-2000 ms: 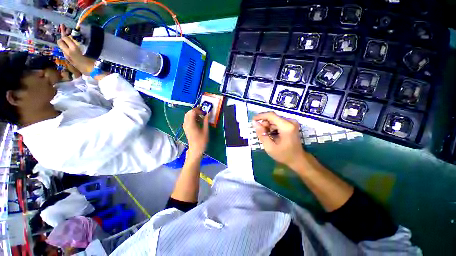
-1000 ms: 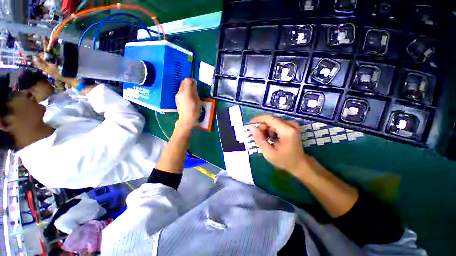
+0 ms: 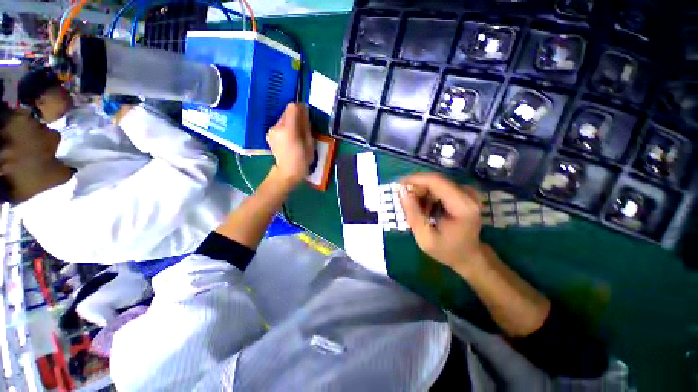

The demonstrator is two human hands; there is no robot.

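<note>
Small white adhesive pads [image 3: 392,208] lie in rows on the green bench mat. My right hand [image 3: 445,217] is over them, its fingers closed on a slim dark tool [image 3: 435,213], mostly hidden by the hand. My left hand [image 3: 292,142] is beside the blue box, over the left edge of the white fixture with the orange-brown border [image 3: 325,162]. Its fingers are bunched; whether they hold anything is hidden. A black part shows at the fixture, partly covered by my left hand. A white card strip with a black section [image 3: 363,249] lies left of the pads.
A large black tray [image 3: 402,112] with watch housings [image 3: 458,103] lies beyond the pads. A blue machine [image 3: 264,96] with a translucent tube [image 3: 164,76] stands at left. A white label [image 3: 323,93] lies between. A person in a white smock [image 3: 122,207] is at far left.
My left hand has moved from the fixture's middle to its left side, beside the blue box. My right hand stays over the pads. The camera view has shifted slightly.
</note>
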